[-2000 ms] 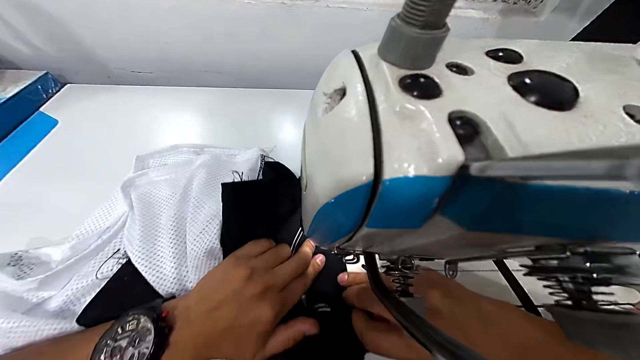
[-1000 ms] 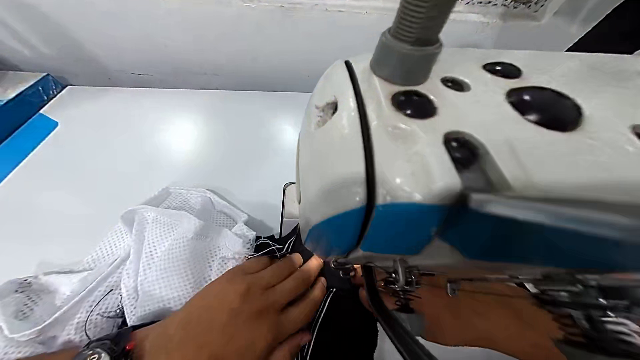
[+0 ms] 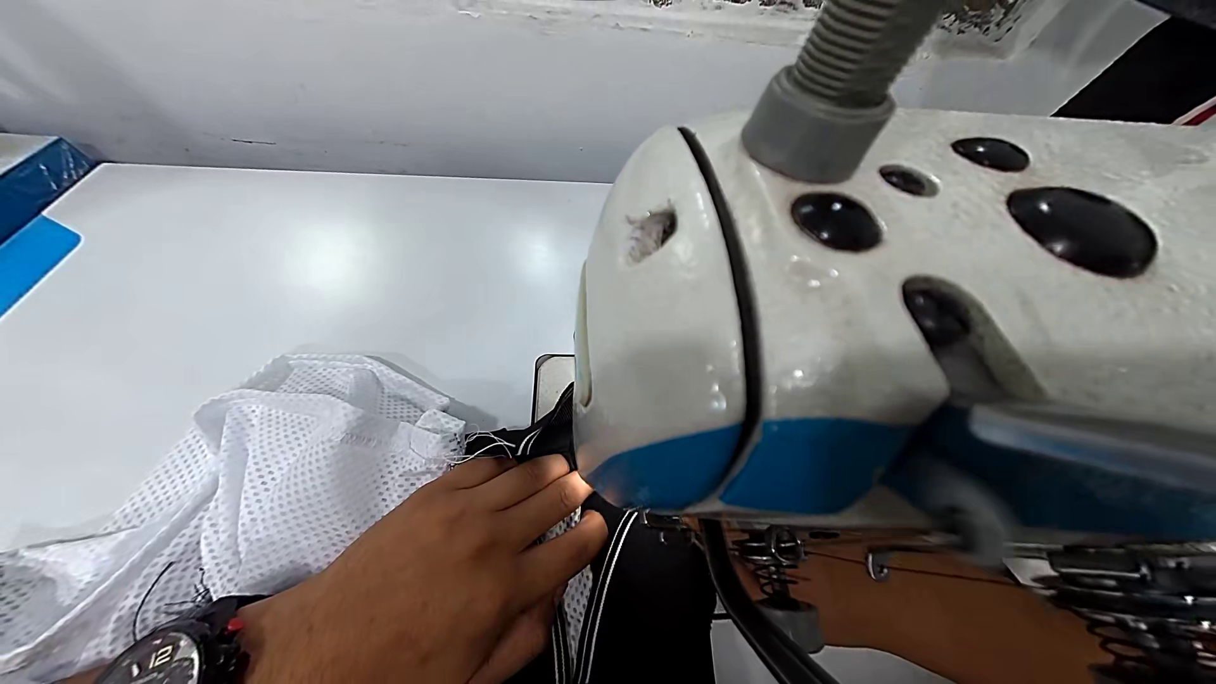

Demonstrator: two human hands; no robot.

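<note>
My left hand (image 3: 465, 560) lies palm down, fingertips pressing on black fabric (image 3: 655, 598) with white piping, right beside the head of a white and blue sewing machine (image 3: 665, 332). White mesh fabric (image 3: 304, 456) is bunched to the left of that hand, with loose threads at its edge. Of my right arm, the forearm shows beneath the machine head; my right hand is hidden behind the head and a black cable, so its grip cannot be seen. The needle area is also mostly hidden by the head.
The white machine table (image 3: 237, 266) reaches back to a pale wall (image 3: 332, 85). A blue and white object (image 3: 47, 180) stands at the far left. A grey ribbed tube (image 3: 836, 85) rises from the machine head. Springs and thread guides (image 3: 1130, 589) sit at lower right.
The white mesh has moved down the table, away from the wall. The black cloth that lay spread left of the head has shifted, and piped black fabric now shows beside my left hand.
</note>
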